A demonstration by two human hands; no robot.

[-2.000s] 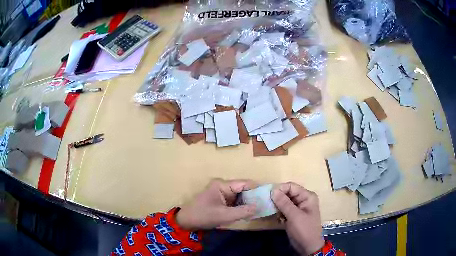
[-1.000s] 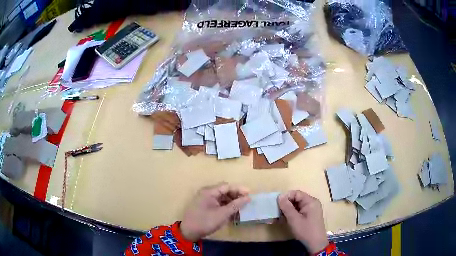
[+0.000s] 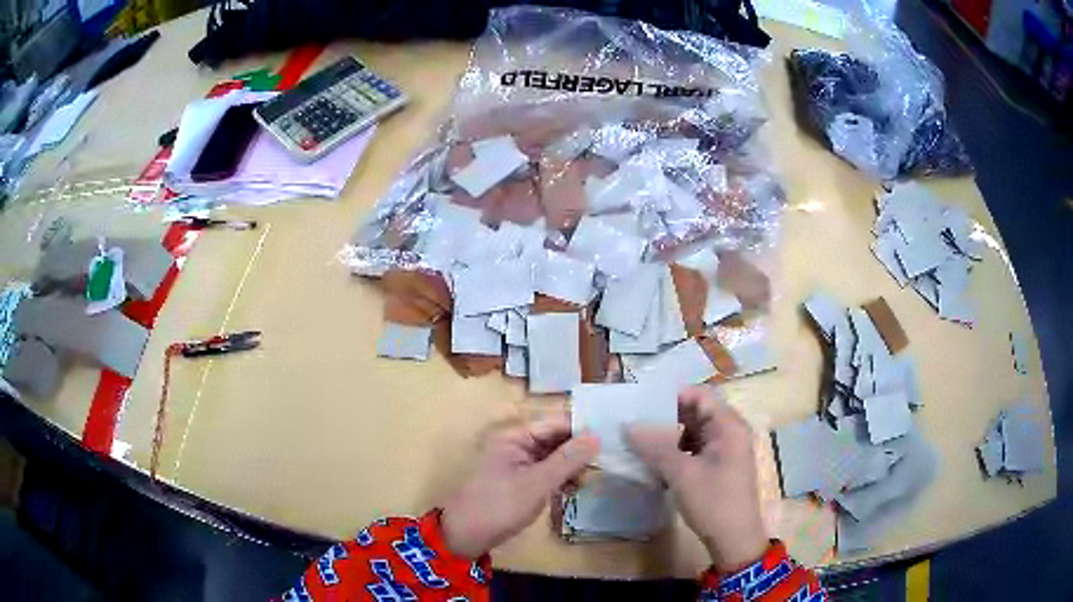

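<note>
My left hand (image 3: 518, 476) and my right hand (image 3: 710, 470) hold a pale grey cut piece (image 3: 618, 412) between them, grey face up, near the front edge. Whether several pieces are in the grip cannot be told. A small stack of grey pieces (image 3: 614, 513) shows just below and between my hands; whether it is held or lies on the table is unclear. The main heap of mixed grey and brown pieces (image 3: 554, 353) lies beyond my hands, partly under the clear plastic bag (image 3: 612, 88).
A sorted grey pile (image 3: 888, 417) lies right, smaller piles (image 3: 930, 247) farther right. Thread snips (image 3: 221, 343), a pen (image 3: 218, 223), a calculator (image 3: 330, 108) and papers (image 3: 318, 165) with a phone (image 3: 226, 141) are left. A second bag (image 3: 882, 112) is top right.
The grey piece between my hands is now held higher, towards the heap. The small stack now shows below it. The view has shifted slightly.
</note>
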